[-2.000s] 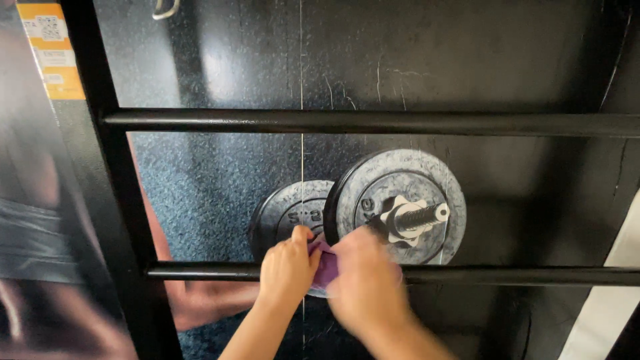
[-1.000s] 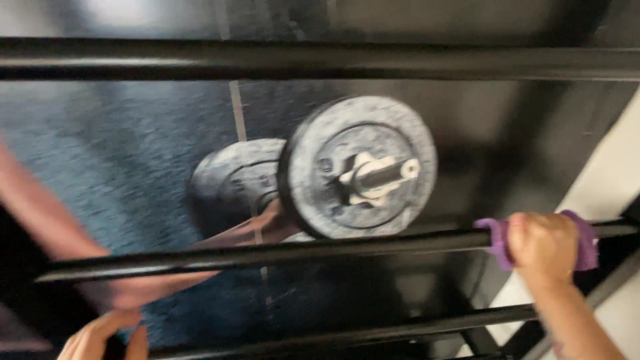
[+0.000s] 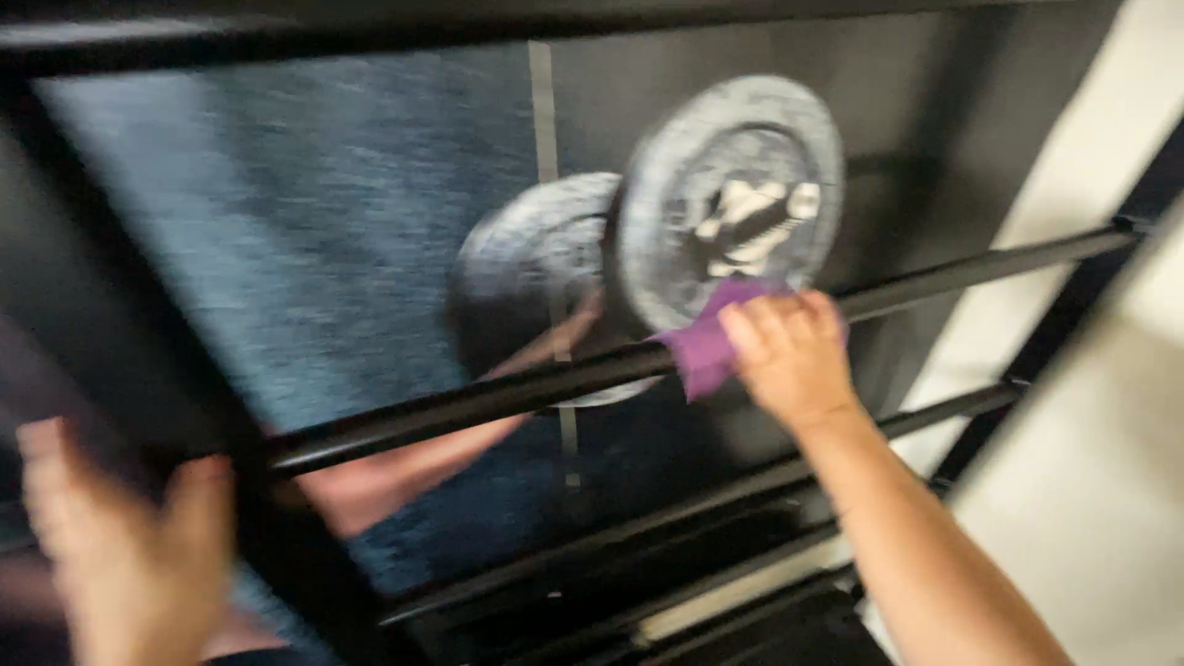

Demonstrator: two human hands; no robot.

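My right hand [image 3: 791,356] is closed over a purple cloth [image 3: 708,347], which is wrapped around a black metal rung [image 3: 490,398] right of its middle. At the lower left my left hand [image 3: 134,546] is beside the black upright [image 3: 176,305] of the frame, blurred, thumb and fingers apart; whether it touches the upright cannot be told. Behind the rung, a wall picture shows a dumbbell with grey plates [image 3: 735,194] and an outstretched arm.
Another black rung [image 3: 388,23] crosses the top. Several lower rungs [image 3: 629,536] run below the wiped-over one's level. A second black upright [image 3: 1064,342] stands at the right, beside a pale wall [image 3: 1101,462].
Two seconds ago both hands were together at the cloth on the rung. One second ago my right hand held it near the rung's right end; it has since moved left along the rung. The view has shifted.
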